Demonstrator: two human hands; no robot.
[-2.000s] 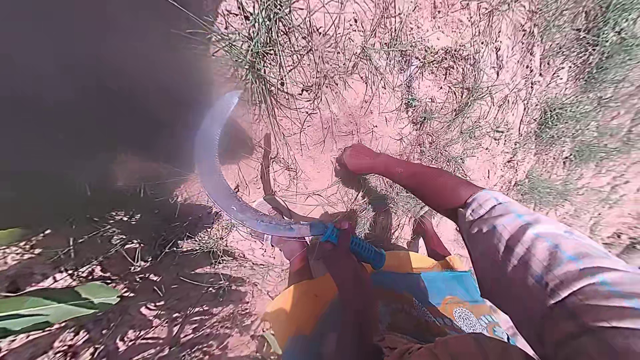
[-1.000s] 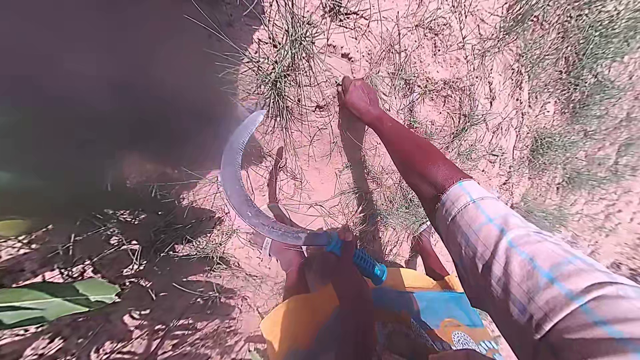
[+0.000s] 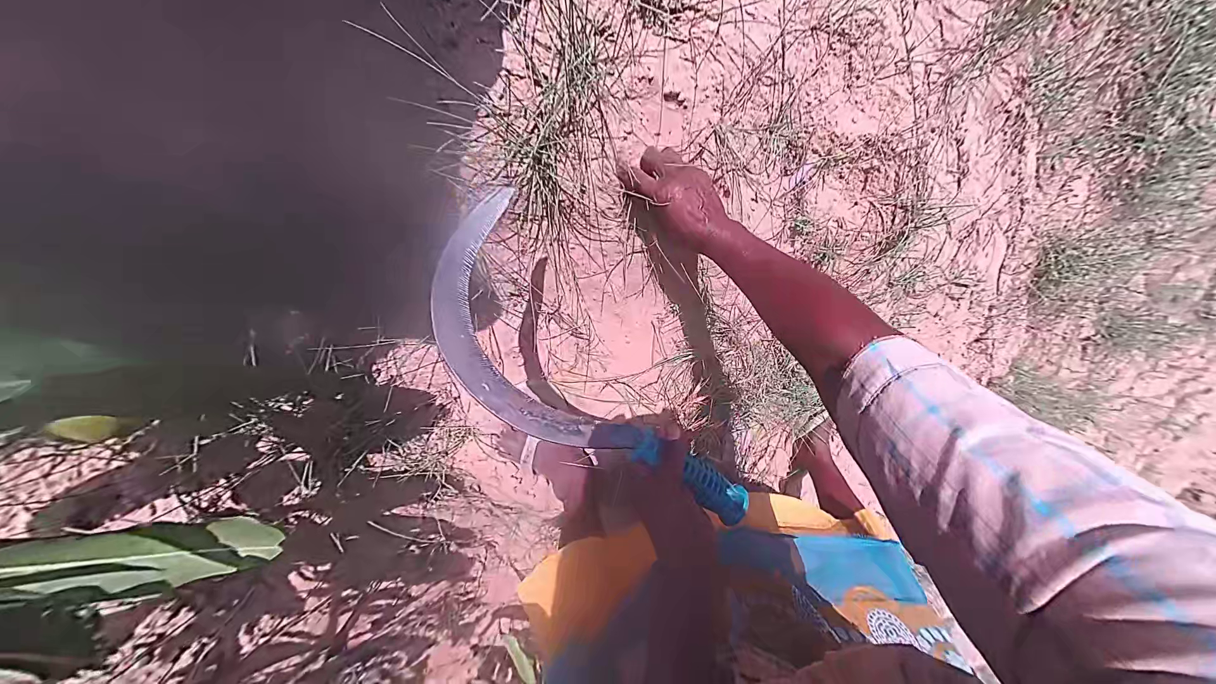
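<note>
My left hand, in shadow at the lower middle, holds a sickle by its ribbed blue handle. The curved, toothed metal blade arcs to the left and up, its tip beside a tuft of thin grass. My right hand reaches in from the right, under a checked sleeve, low over the sandy ground just right of that tuft. Its fingers are curled; whether any blades lie between them cannot be told.
Dry grass grows along the right side. Broad green leaves lie at the lower left, beside twigs and shadow. A large dark, blurred area covers the upper left. My feet and a yellow and blue patterned cloth show at the bottom.
My right hand has moved away from my body over the ground, closer to the grass tuft. The sickle stays in my left hand.
</note>
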